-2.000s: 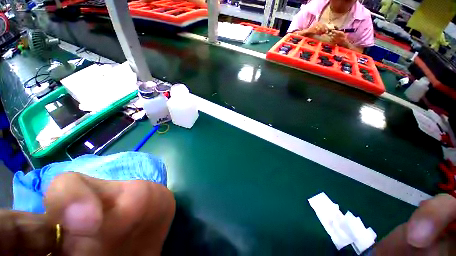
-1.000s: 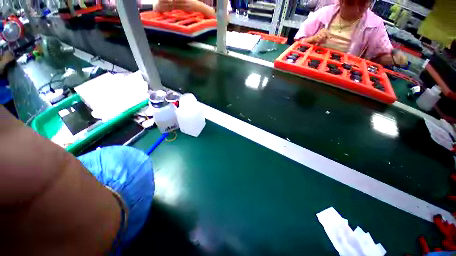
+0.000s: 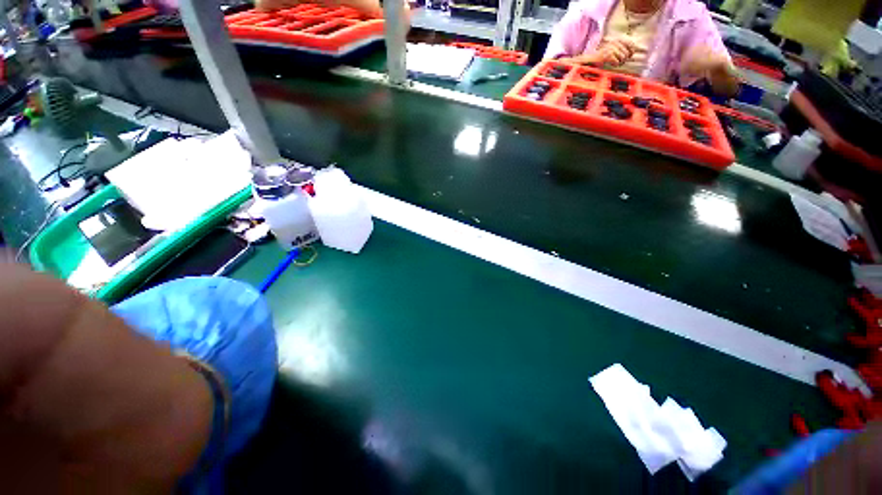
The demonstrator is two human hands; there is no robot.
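My left hand (image 3: 87, 387) is very close to the camera at the lower left, blurred and cut off by the edge. Its wrist has a thin band and a light blue sleeve (image 3: 218, 334); its fingers are hidden. My right hand (image 3: 856, 471) shows only as a blurred patch of skin in the lower right corner, beside a blue sleeve. Whether either hand holds anything does not show. Overlapping white slips (image 3: 658, 425) lie on the green mat. Red parts (image 3: 846, 396) are heaped at the right edge.
White bottles (image 3: 340, 213) stand by the metal post (image 3: 232, 87), with a blue stick (image 3: 279, 272) beside them. A green tray (image 3: 145, 273) holds a dark flat item and white paper. A dark slab lies beside it. Across the bench, a person in pink sits behind an orange-red compartment tray (image 3: 619, 135).
Since two seconds ago, my left fist has given way to a close wrist and sleeve. My right fingers have left view and a blue sleeve shows there. The camera view has shifted slightly.
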